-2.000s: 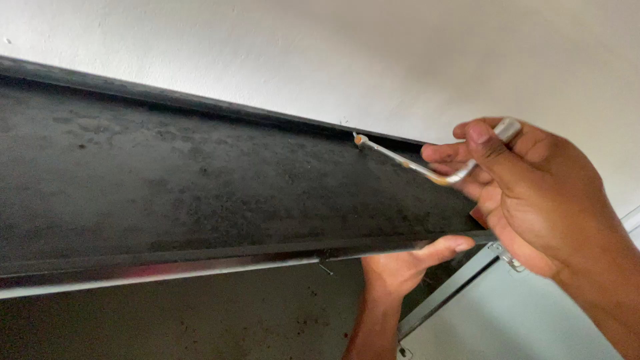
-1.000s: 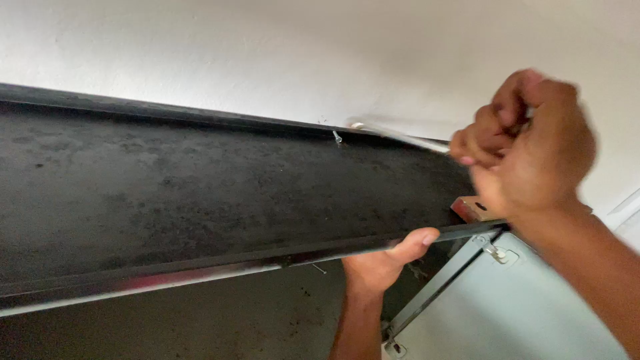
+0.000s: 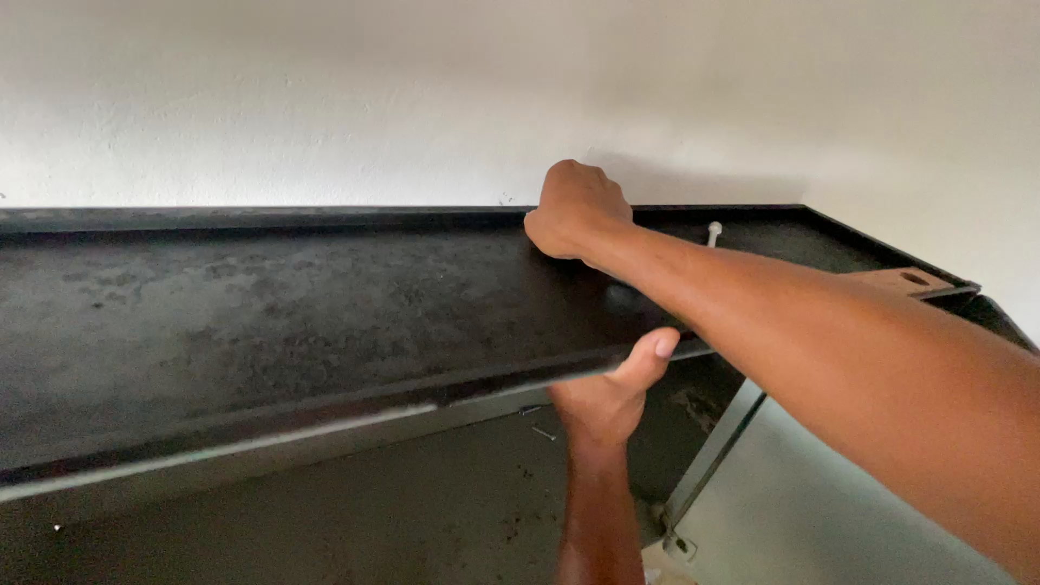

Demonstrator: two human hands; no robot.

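Note:
A long black metal panel [image 3: 366, 325] with raised rims runs along the wall. My left hand [image 3: 613, 390] grips its front rim from below, thumb up over the edge. At the back rim, my right hand [image 3: 581, 207] is curled with the fingertips out of view; whether it holds anything cannot be seen. A metal tool [image 3: 714, 231], its rounded end showing, rests on the panel behind my right forearm.
The white wall [image 3: 325, 106] meets the back rim. A brown perforated piece [image 3: 906, 281] sits at the panel's right end. Below are small screws [image 3: 543, 433] on a dark surface and a pale metal door [image 3: 821, 487] at the right.
My right hand has let go of the metal tool it held and has moved to the back rim, where a screw stood one second ago. My left hand remains under the front rim.

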